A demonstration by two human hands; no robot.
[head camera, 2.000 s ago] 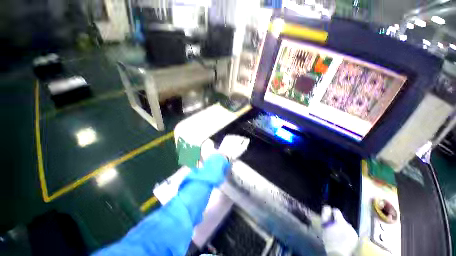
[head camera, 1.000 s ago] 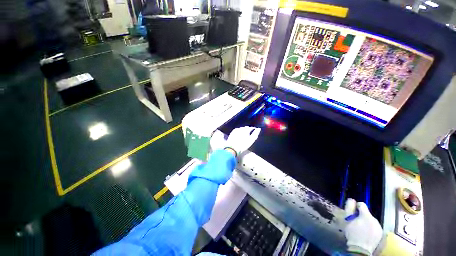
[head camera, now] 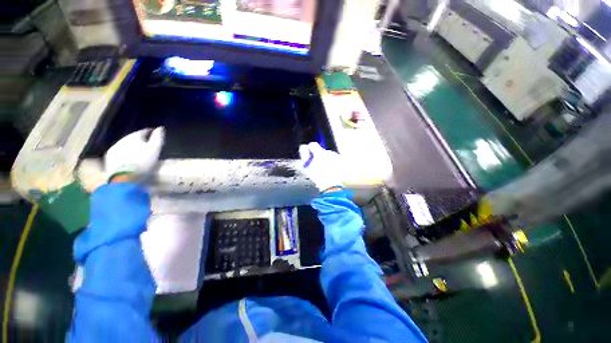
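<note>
The whitish front edge of the machine [head camera: 221, 175], with chipped dark paint, runs across the view below the dark opening [head camera: 221, 127]. My white-gloved left hand [head camera: 134, 153] rests at its left end, its fingers at the opening's rim; blur hides whether it grips the edge. My white-gloved right hand [head camera: 320, 164] is at the right end with a thin blue pen [head camera: 308, 159] in its fingers. A small red and blue-white light shows inside the opening. The monitor [head camera: 228, 20] above is cut off by the top edge.
A keyboard [head camera: 240, 244] and a pen tray [head camera: 286, 231] lie below the edge, with white paper [head camera: 175, 244] left of them. A calculator [head camera: 92, 72] is at left. A green block [head camera: 338, 82] and a red button [head camera: 353, 118] are at right, beside a dark conveyor [head camera: 419, 144].
The view has swung right and down, so the monitor is mostly out of view and the right-hand conveyor shows. Both hands are still at the machine edge, the pen still in my right hand.
</note>
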